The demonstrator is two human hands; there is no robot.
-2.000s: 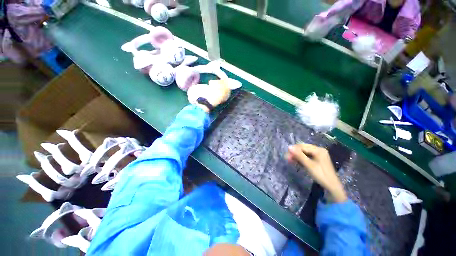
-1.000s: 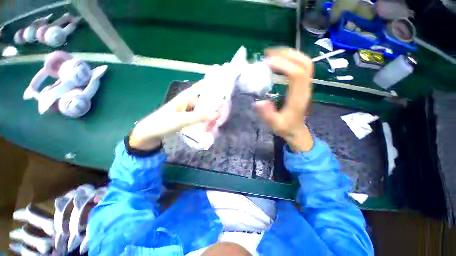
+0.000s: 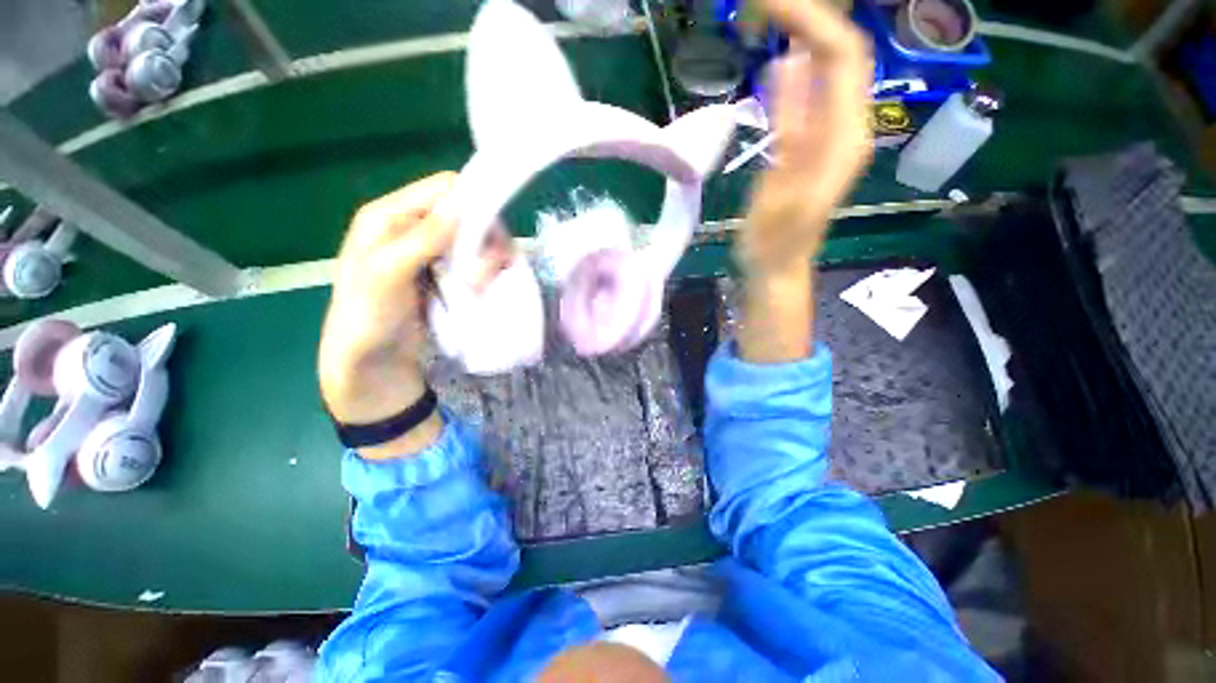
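White and pale pink cat-ear headphones [image 3: 607, 134] are held up in front of me above the dark mat [image 3: 574, 447], arch upward and cups hanging down. My left hand [image 3: 380, 300] grips the left cup side. The pink cushion [image 3: 610, 302] of the other cup faces me. My right hand [image 3: 807, 160] is raised beside the right ear, blurred, fingers up and partly cut off by the top edge; whether it touches the ear or holds anything is unclear. A white fluffy wad [image 3: 583, 230] shows behind the arch.
More headphones lie on the green bench [image 3: 240, 467] at left [image 3: 100, 407] and beyond the rail [image 3: 144, 56]. White scraps [image 3: 891, 300] lie on the right mat. A whitish bottle [image 3: 947, 140] stands near the blue basket [image 3: 967, 54]. Stacked grey sheets [image 3: 1147, 267] are at right.
The headphones have been raised and turned so the arch is upright and open to view. My right hand has moved up. The view has shifted right, so the bench headphones appear further left.
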